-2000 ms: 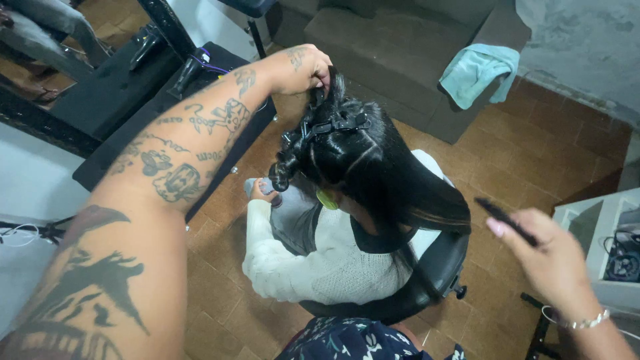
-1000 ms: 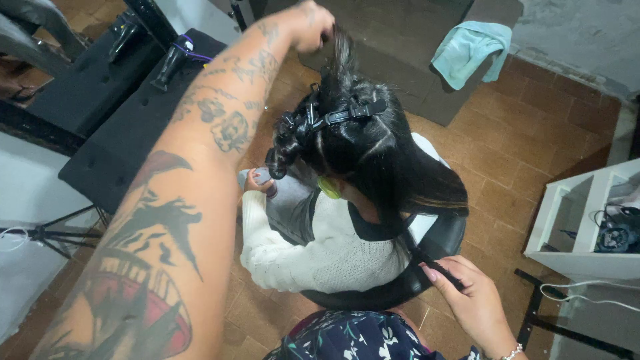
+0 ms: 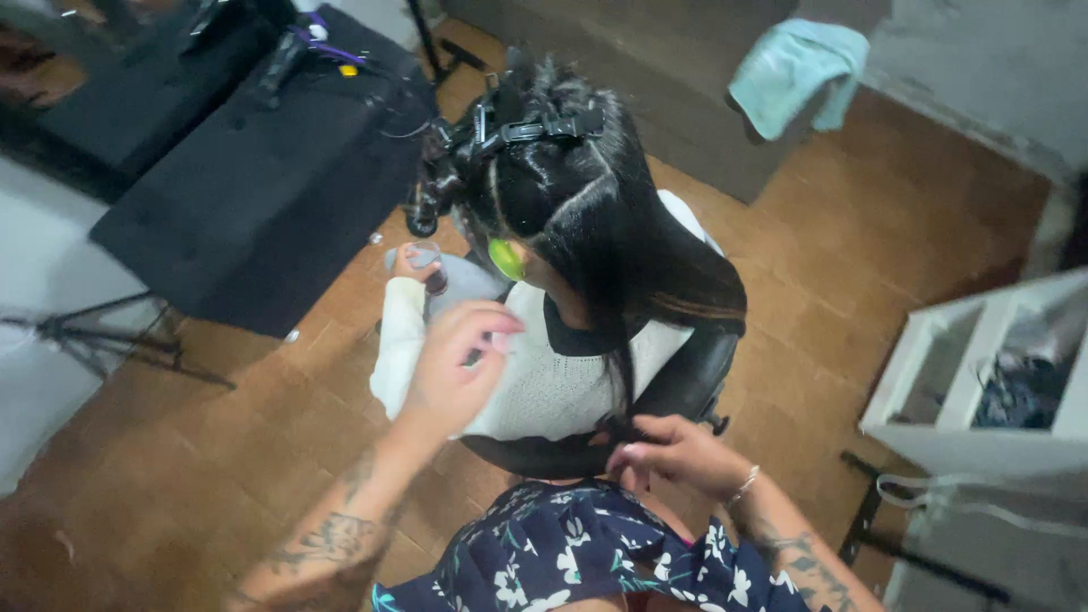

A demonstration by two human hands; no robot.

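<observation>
A seated person's long dark hair (image 3: pixel 646 246) is parted into sections, with black hair clips (image 3: pixel 552 127) and twisted sections at the top and front. A large green earring (image 3: pixel 507 258) shows at the ear. My left hand (image 3: pixel 472 353), blurred, is raised over the person's white knit top (image 3: pixel 544 391), its fingers curled; whether they hold anything is unclear. Lower right, my right hand (image 3: pixel 671 455) is by the black chair back (image 3: pixel 688 382), at the end of a thin hanging strand; a dark object shows at its fingertips, too blurred to name.
A black padded bench (image 3: pixel 280 178) bearing a dark hair dryer (image 3: pixel 280 68) stands at left, above a tripod (image 3: pixel 110 336). A teal towel (image 3: pixel 799 76) lies on the brown sofa (image 3: pixel 680 102). At right is a white shelf unit (image 3: pixel 960 365) with a pale cable.
My left hand has let go of the hair at the top of the head and come down in front of the person. My right hand has moved left since two seconds ago.
</observation>
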